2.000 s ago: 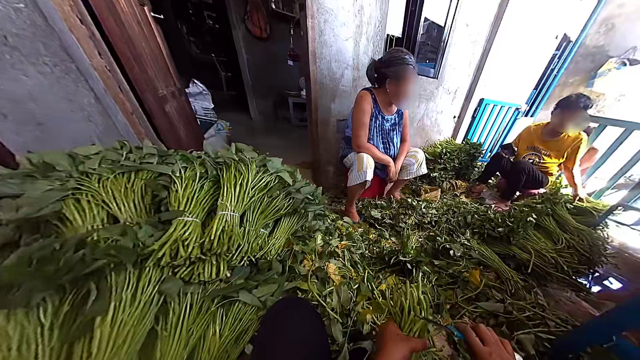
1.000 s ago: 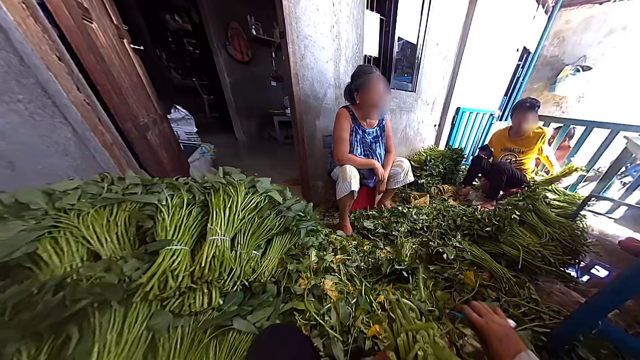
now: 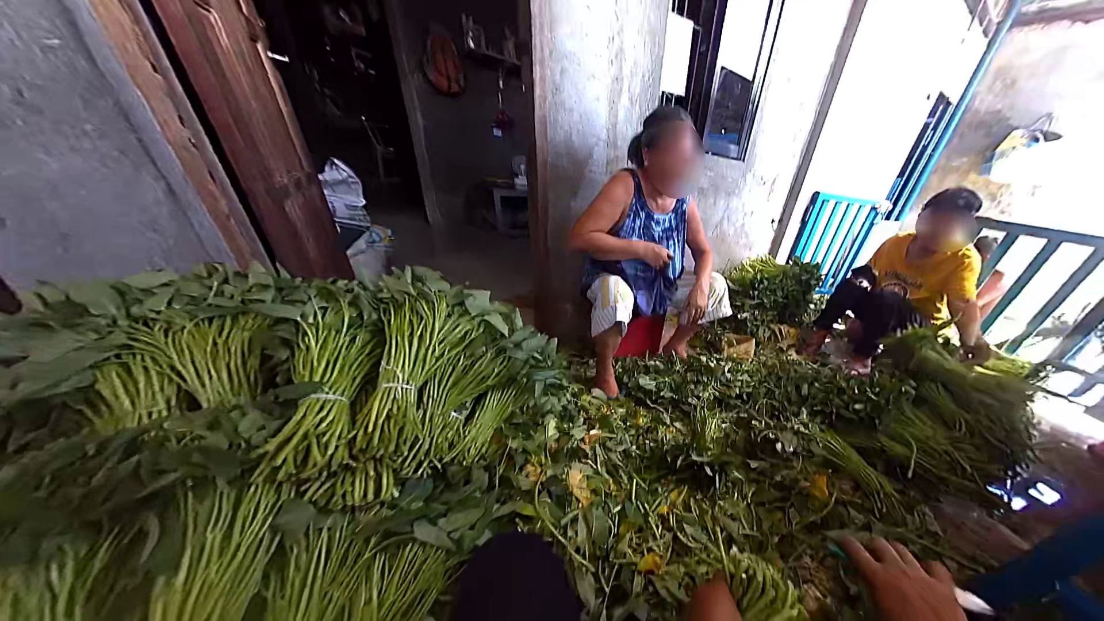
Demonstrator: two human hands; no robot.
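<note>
At the bottom edge, my left hand (image 3: pixel 713 600) shows only in part, against a bunch of green stems (image 3: pixel 759 588); its fingers are hidden or out of frame. To its right, my right hand (image 3: pixel 906 582) lies over loose greens, fingers spread, with a small teal thing (image 3: pixel 835 549) by the fingertips and a whitish thing (image 3: pixel 973 601) beside the hand. What these two are cannot be told. Loose leafy stems (image 3: pixel 655 500), some leaves yellow, cover the ground ahead. Tied bunches of leafy greens (image 3: pixel 397 388) are piled at the left.
A person in a blue top (image 3: pixel 651 233) sits on a red seat (image 3: pixel 641 336) by the wall. Another person in a yellow shirt (image 3: pixel 931 272) crouches at the right beside heaped greens (image 3: pixel 940 423). A blue railing (image 3: pixel 1044 250) stands behind; blue bars (image 3: pixel 1035 556) are near my right hand.
My left hand, on the stems two seconds ago, now shows less at the bottom edge. The seated person has raised one hand from the lap. The person in yellow leans lower over the greens.
</note>
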